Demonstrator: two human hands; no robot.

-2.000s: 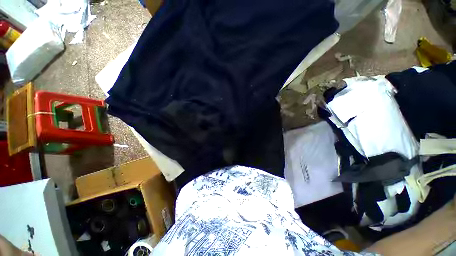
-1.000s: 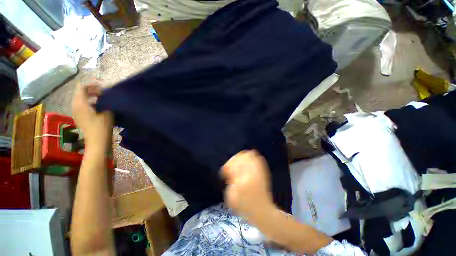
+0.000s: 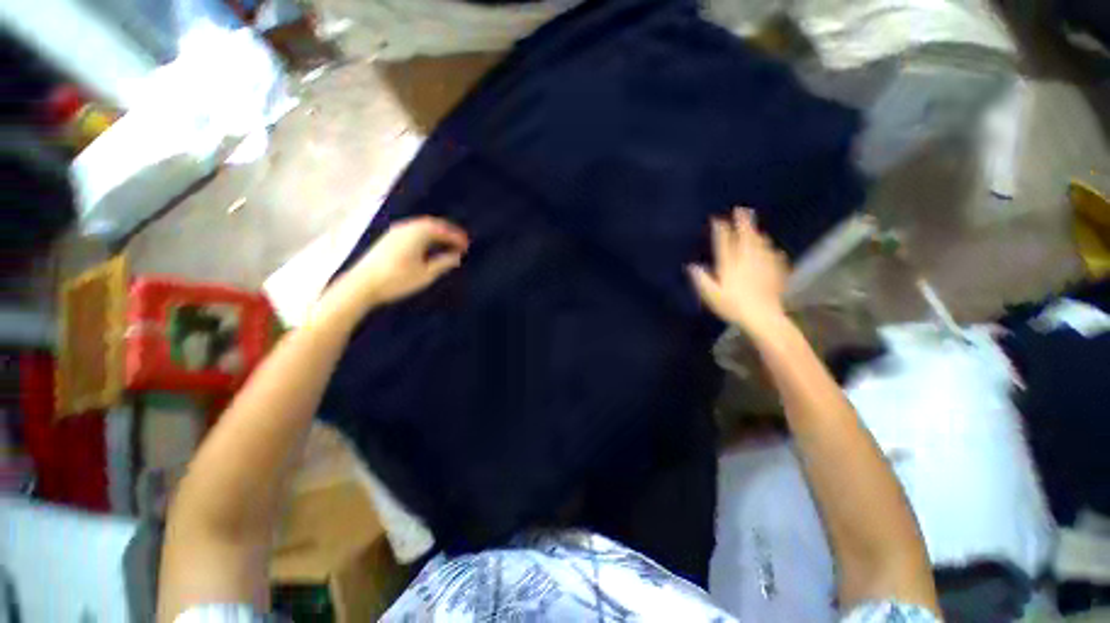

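Note:
A large navy-black garment lies spread over the lap and the low support before me. My left hand is over its left part, fingers curled with a gap between thumb and fingers; the blurred frame does not show whether it pinches cloth. My right hand lies on or just above its right part, fingers spread, holding nothing. No needle or thread can be made out.
A red stool with a wooden slab stands at left, above an open cardboard carton. A white machine table is at lower left. A flat white packet and a white bundle lie at right.
The garment's left part, raised and stretched a second ago, now lies flatter. My left hand has moved right, over the cloth. My right hand has moved up and right, and its fingers have spread.

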